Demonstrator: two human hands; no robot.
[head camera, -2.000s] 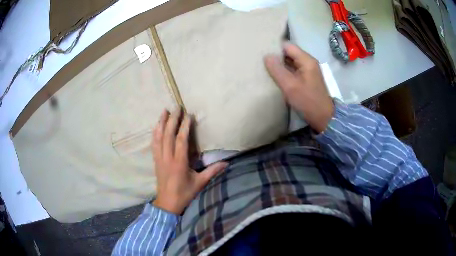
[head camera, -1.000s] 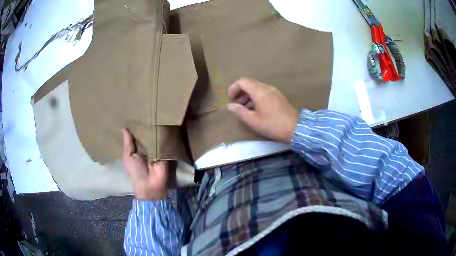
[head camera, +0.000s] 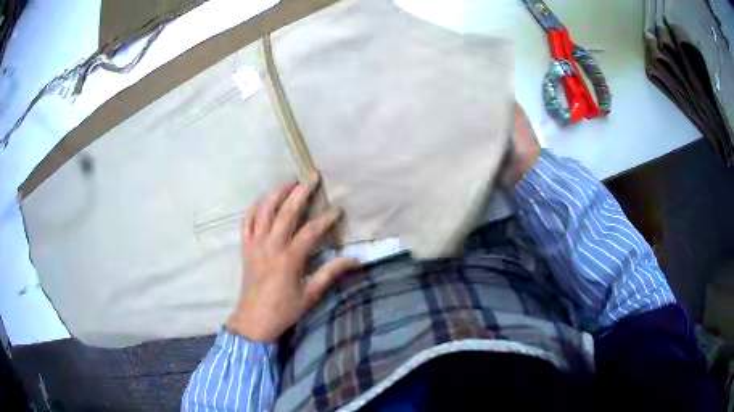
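Observation:
A large garment panel (head camera: 145, 185) lies on the white tabletop with its pale wrong side up. A darker brown facing (head camera: 121, 105) runs along its far long edge. A narrow tan yoke seam (head camera: 286, 113) crosses it, with a small white patch (head camera: 248, 82) beside the seam. My left hand (head camera: 282, 249) lies on the panel at the near end of the seam, fingers spread. My right hand (head camera: 521, 149) is at the panel's right edge, which is lifted and blurred; its fingertips are hidden behind the cloth.
Red-handled shears (head camera: 573, 76) with wrapped finger loops lie at the far right of the table. A folded brown stack (head camera: 682, 68) is at the right corner. Another brown piece (head camera: 133, 20) and stringy offcuts (head camera: 88, 68) lie at the far left.
The panel was folded over to the left, showing its brown right side and pointed flap; now its pale side is up. My right hand has moved right to the edge; my left hand is on top.

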